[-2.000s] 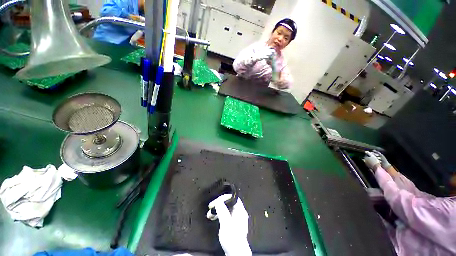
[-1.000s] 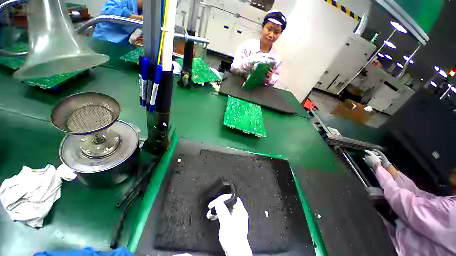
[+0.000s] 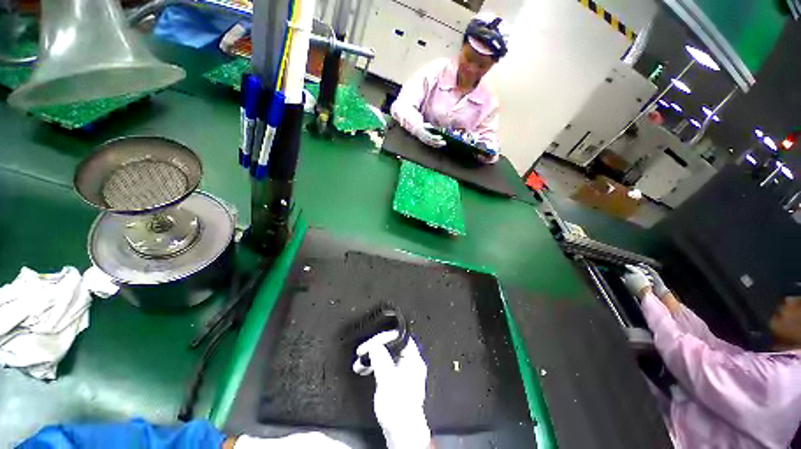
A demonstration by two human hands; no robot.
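My right hand (image 3: pixel 400 377), in a white glove, is closed around the curved handle of a black brush (image 3: pixel 402 326). The brush's bristles show to the left of the handle, over the black foam pad (image 3: pixel 303 351). Small light bits lie on the pad. The pad lies on a larger black base sheet (image 3: pixel 338 244) with green edges. My left hand (image 3: pixel 290 441), also in a white glove, is at the bottom edge below the pad, cut off by the frame; its fingers cannot be made out.
Left of the pad stand a round can (image 3: pixel 162 241) with a raised dish, a crumpled white cloth (image 3: pixel 44 316) and a post with marker pens (image 3: pixel 270 131). A green circuit board (image 3: pixel 428 197) lies beyond the pad. Two pink-coated people are at the back and right.
My left sleeve and glove have come further into view at the bottom. My right hand still holds the brush over the pad. The person at the back has lowered a board. The view has shifted slightly.
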